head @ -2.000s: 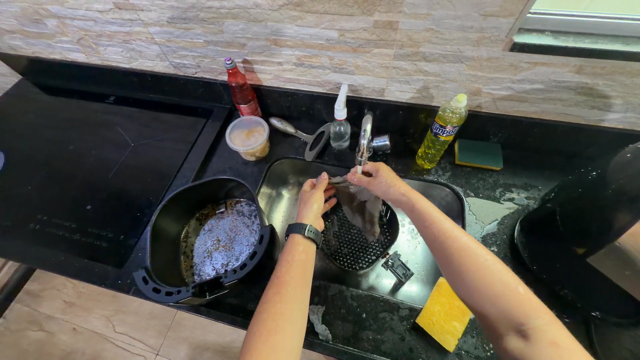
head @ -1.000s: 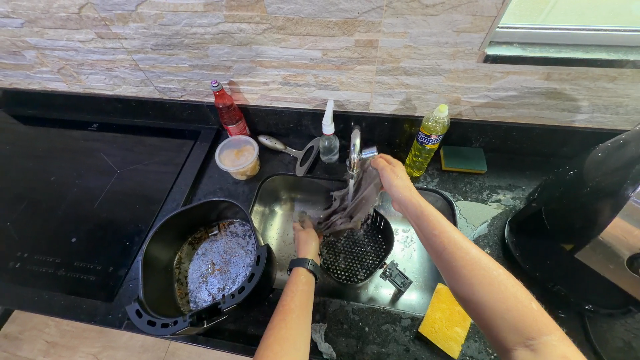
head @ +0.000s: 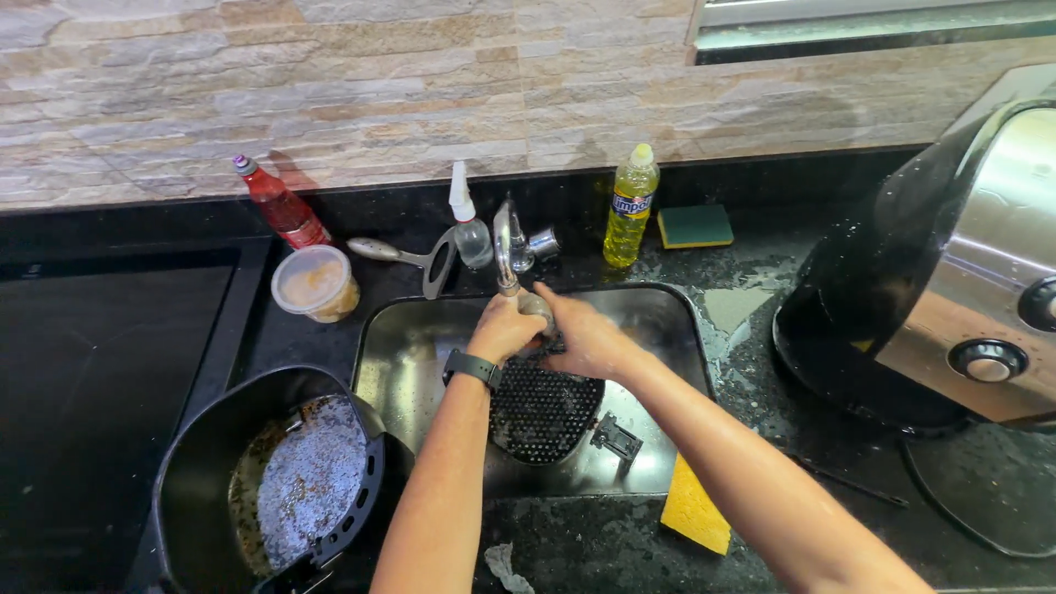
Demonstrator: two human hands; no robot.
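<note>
My left hand and my right hand are together under the spout of the chrome faucet, closed around a bunched grey cloth. Below them a black perforated air fryer basket lies in the stainless steel sink. A small black plastic part rests in the sink at the basket's right. On the counter left of the sink, the black air fryer drawer holds foamy, dirty water. A yellow sponge cloth lies over the sink's front edge.
Behind the sink are a red bottle, a lidded plastic tub, a handled metal utensil, a spray bottle, yellow dish soap and a green sponge. An air fryer body stands right, a black cooktop left.
The grey cloth hung spread between my hands before; now it is bunched up small. My hands have come together below the spout. The view has shifted somewhat.
</note>
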